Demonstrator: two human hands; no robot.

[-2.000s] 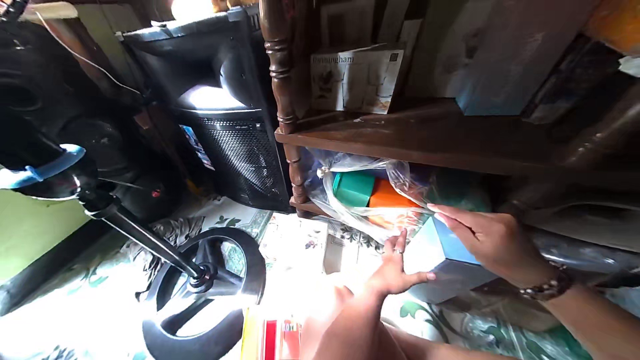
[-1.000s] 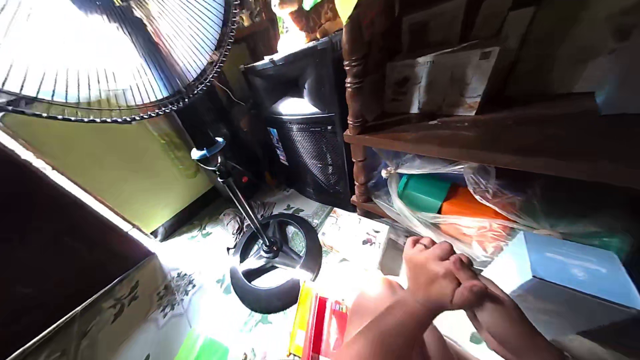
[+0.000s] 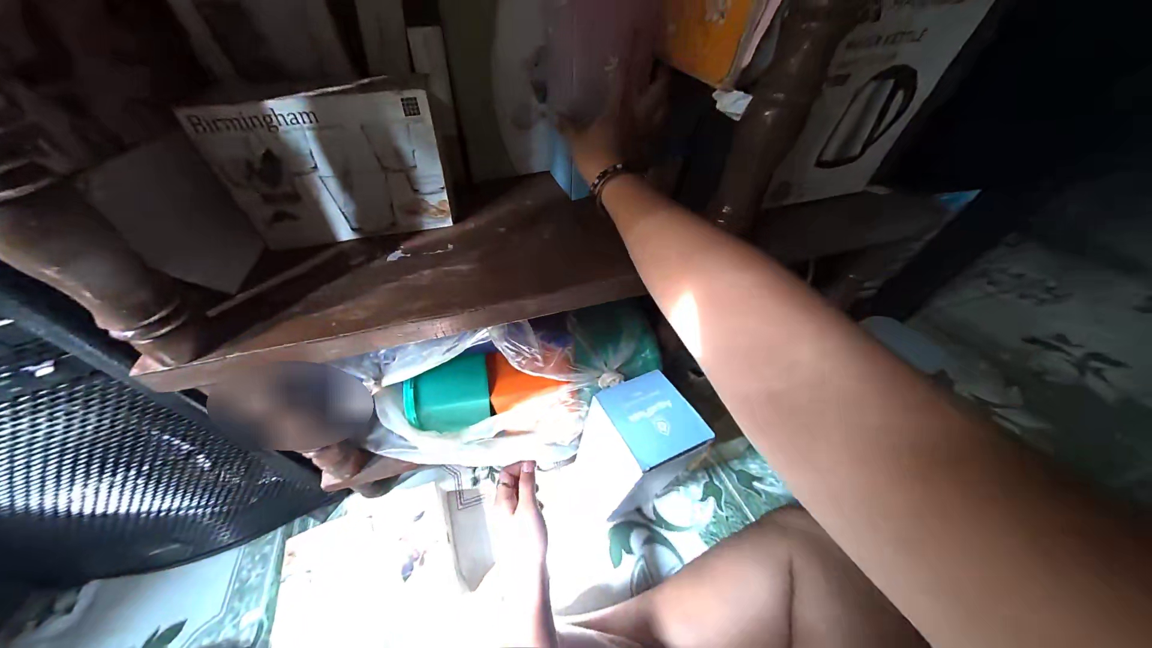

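Note:
My right hand (image 3: 603, 126), with a beaded bracelet at the wrist, reaches onto the wooden shelf (image 3: 504, 243) among upright boxes. It is at a blurred box (image 3: 598, 54), and dim light hides whether the fingers grip it. Low in the middle is my left hand (image 3: 517, 495), in glare, its fingers together near the clear plastic bag (image 3: 540, 441). Whether it holds anything cannot be told. Inside the bag are a green plastic container (image 3: 450, 393) and an orange one (image 3: 526, 387). A box with a light blue top (image 3: 652, 418) stands on the floor right of the bag.
A printed carton (image 3: 324, 171) stands on the shelf at left. An orange box (image 3: 715, 36) and a kettle carton (image 3: 873, 108) are at upper right. The turned wooden post (image 3: 81, 243) and black speaker grille (image 3: 135, 486) border the left side. Bright light washes out part of the patterned floor.
My hands were together in front of the bag one second ago; they are now apart, the right one up at the shelf. The view has turned right and closer to the shelf.

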